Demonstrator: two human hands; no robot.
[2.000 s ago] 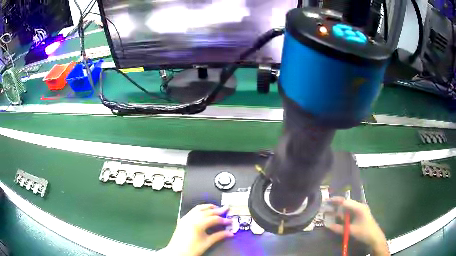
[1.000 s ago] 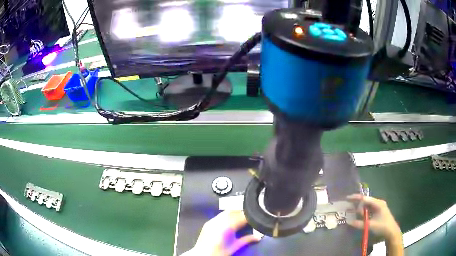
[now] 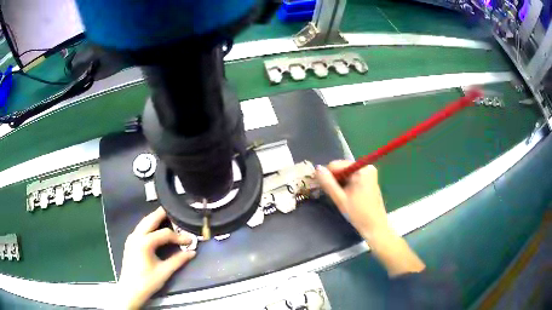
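The silver-grey workpiece strip (image 3: 281, 197) lies slantwise on the dark base plate (image 3: 248, 259), partly hidden by the ring light (image 3: 251, 209). My left hand (image 3: 151, 257) pinches the strip's left end between thumb and fingers. My right hand (image 3: 363, 203) holds the red-handled brush (image 3: 411, 134), its handle pointing up and right. The brush tip is hard to make out among the coils near the strip's right end, where my right fingertips also are. A pale guide bar (image 3: 275, 158) lies behind the strip.
The blue microscope head (image 3: 163, 21) and black tube (image 3: 187, 115) stand over the base, beside a dimmer knob (image 3: 144, 164). Other strips lie left (image 3: 63, 191), behind (image 3: 316, 68), far right (image 3: 487, 100) and at the front edge (image 3: 296, 296). A monitor (image 3: 45, 24) is upper left.
The view has turned right and moved closer. My left hand now grips the strip's left end. The brush handle, earlier pointing down toward me, now points up and right.
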